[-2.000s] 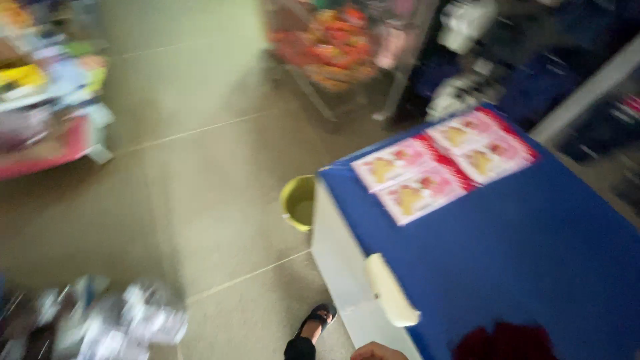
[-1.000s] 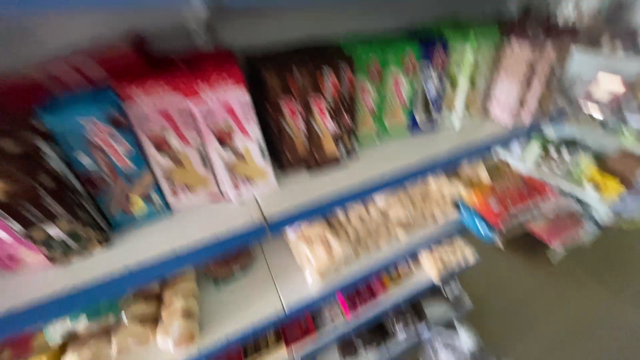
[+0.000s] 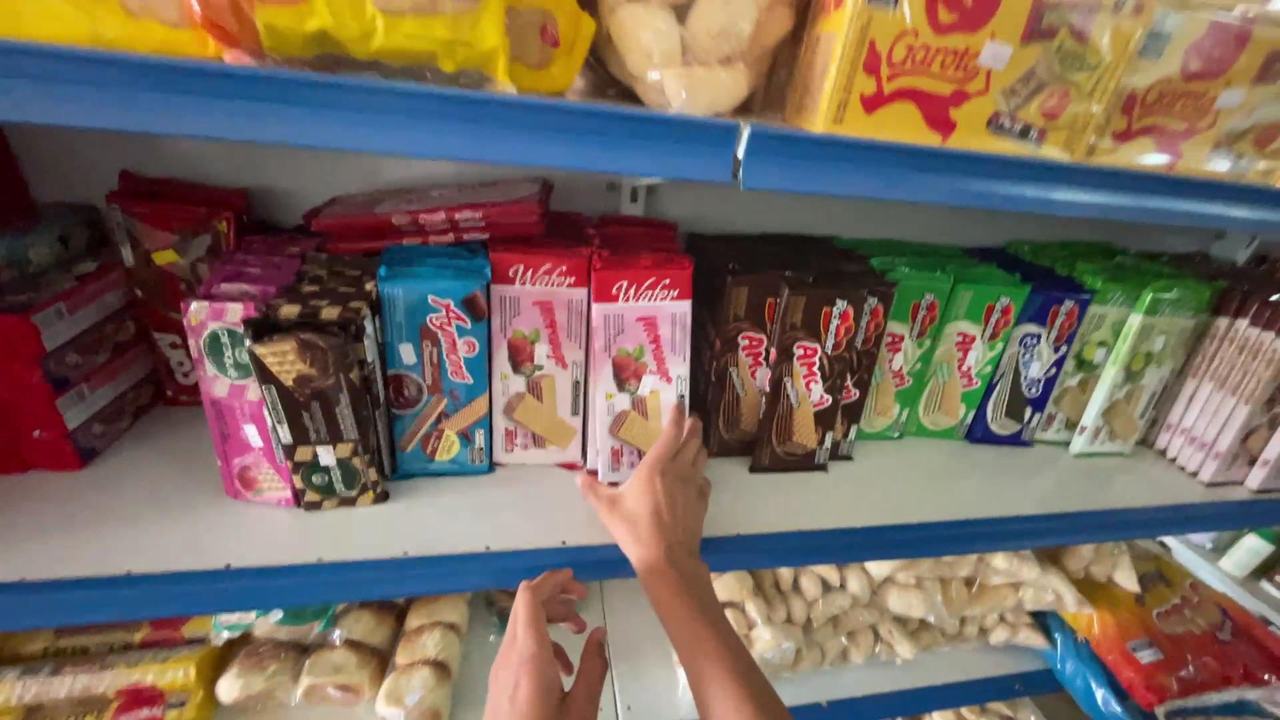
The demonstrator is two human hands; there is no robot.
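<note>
My right hand (image 3: 655, 490) touches the lower part of a pink and red strawberry wafer packet (image 3: 640, 350), thumb at its bottom left corner and fingers over its front. Whether the fingers grip it or only rest on it cannot be told. Lower down, my left hand (image 3: 548, 640) is raised in front of the shelf edge with fingers apart, holding nothing. A matching wafer packet (image 3: 540, 365) stands just left of the touched one. Further left is a blue wafer packet (image 3: 436, 360); to the right stand dark brown chocolate wafer packets (image 3: 805, 370).
The blue edge (image 3: 400, 585) of the shelf runs below the wafers, another blue-edged shelf (image 3: 400, 105) above. Green packets (image 3: 905, 350) stand to the right, red boxes (image 3: 60, 370) far left. Bagged bread rolls (image 3: 340, 655) and bagged snacks (image 3: 860, 610) lie on the shelf below.
The view has swung from a blue-topped surface with pink wafer packets lying on it to the shelf, now closer. Both hands have come into view, the right one at a packet.
</note>
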